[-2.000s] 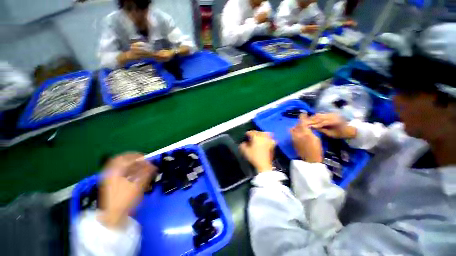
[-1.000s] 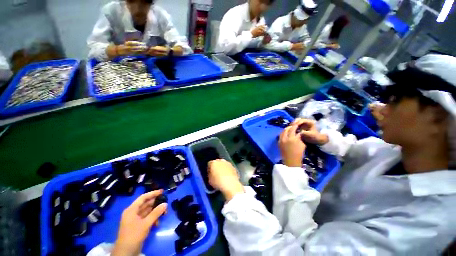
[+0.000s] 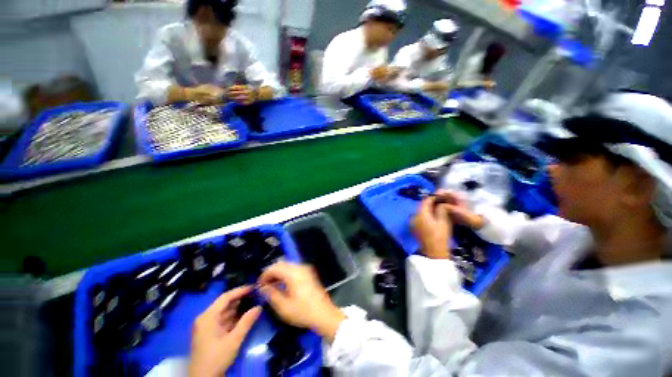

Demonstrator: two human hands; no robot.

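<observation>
My left hand (image 3: 222, 328) is over the near blue plastic tray (image 3: 82, 324), thumb and fingers closed on a small black plastic housing (image 3: 253, 300). My right hand (image 3: 296, 293) meets it from the right, its fingertips at the same housing; whether they hold a small insert is too blurred to tell. More black housings (image 3: 147, 287), some with silver-white marks, lie along the tray's far and left sides. Others lie at its right, partly behind my right hand. The clear plastic tub (image 3: 346, 258) with small dark parts stands right of the tray.
A green conveyor belt (image 3: 221, 191) runs beyond the tray, with a dark part (image 3: 33, 265) at its left. A neighbour in white sits at the right, hands over another blue tray (image 3: 387, 210). A clear bag (image 3: 479, 180) lies beyond it. More workers sit across the belt.
My right hand has moved left from the clear tub to meet my left hand over the tray. A second earlier my left hand held a black housing alone. The camera view has shifted slightly.
</observation>
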